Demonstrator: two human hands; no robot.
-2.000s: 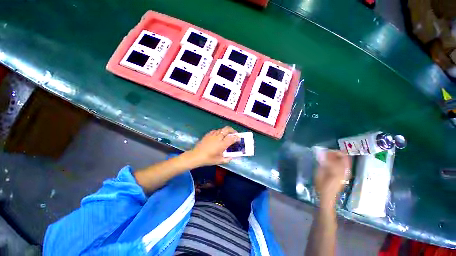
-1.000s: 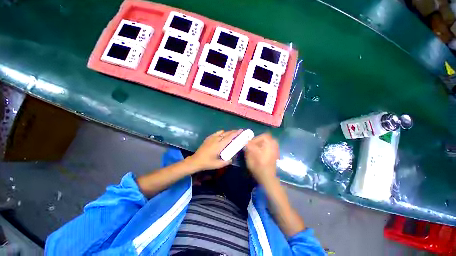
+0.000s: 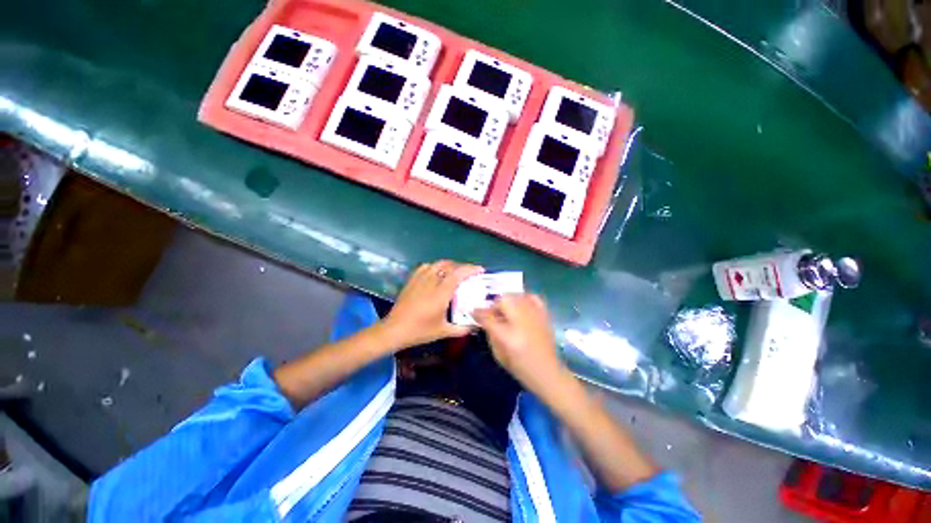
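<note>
My left hand (image 3: 425, 306) holds a white digital camera (image 3: 498, 281) at the near edge of the bench, its face turned up. My right hand (image 3: 521, 337) is on the camera's face, fingers bent together and slightly blurred; they cover much of it. Whether a wipe is between the right fingers cannot be told. Behind them a pink-red foam tray (image 3: 410, 182) holds several white cameras in four columns, dark screens up. The left column has two cameras and bare foam above them.
The green bench (image 3: 704, 194) curves across the view. At right lie a white bottle (image 3: 753, 279) with metal top, a crumpled clear film clump (image 3: 701, 337) and a white wipe pack (image 3: 773, 363). A red stool (image 3: 852, 495) stands on the floor.
My right hand has come from the bottle side to the camera in my left hand. The camera, edge-up one second ago, now lies flatter, face up. The view has shifted slightly.
</note>
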